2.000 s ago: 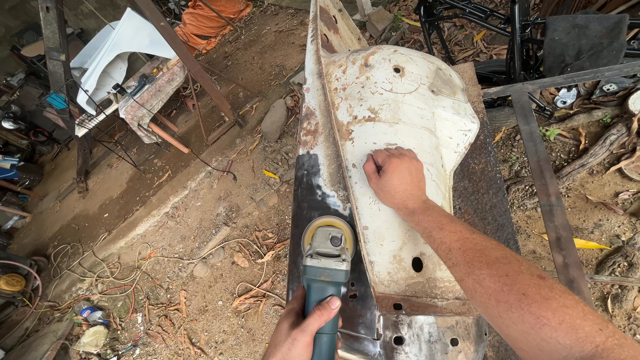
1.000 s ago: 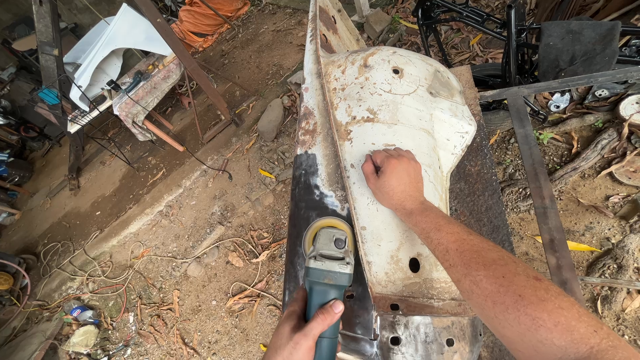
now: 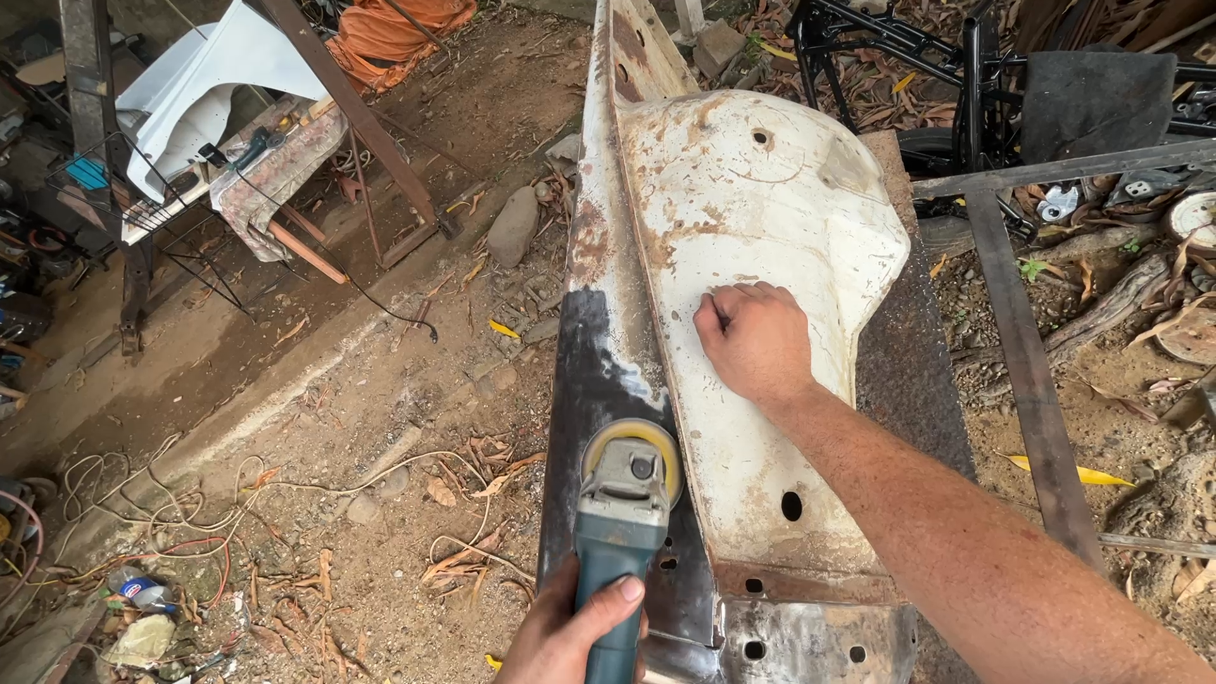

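An angle grinder (image 3: 622, 518) with a yellow-edged disc is in my left hand (image 3: 575, 627), which wraps around its teal body from below. Its disc lies over the dark, stripped flange of a car body panel (image 3: 750, 228), beside the panel's raised ridge. White paint with rust patches covers most of the panel. My right hand (image 3: 755, 342), curled into a fist, rests on the white part, above and right of the grinder. Whether anything is inside that fist is hidden.
Under the panel is a rusty metal sheet (image 3: 917, 370). A steel frame bar (image 3: 1031, 380) stands at the right, near a black motorcycle frame (image 3: 971, 85). At the upper left, a white fender (image 3: 223, 95) lies on a cloth-covered bench. Cords (image 3: 190, 518) cross the dirt ground.
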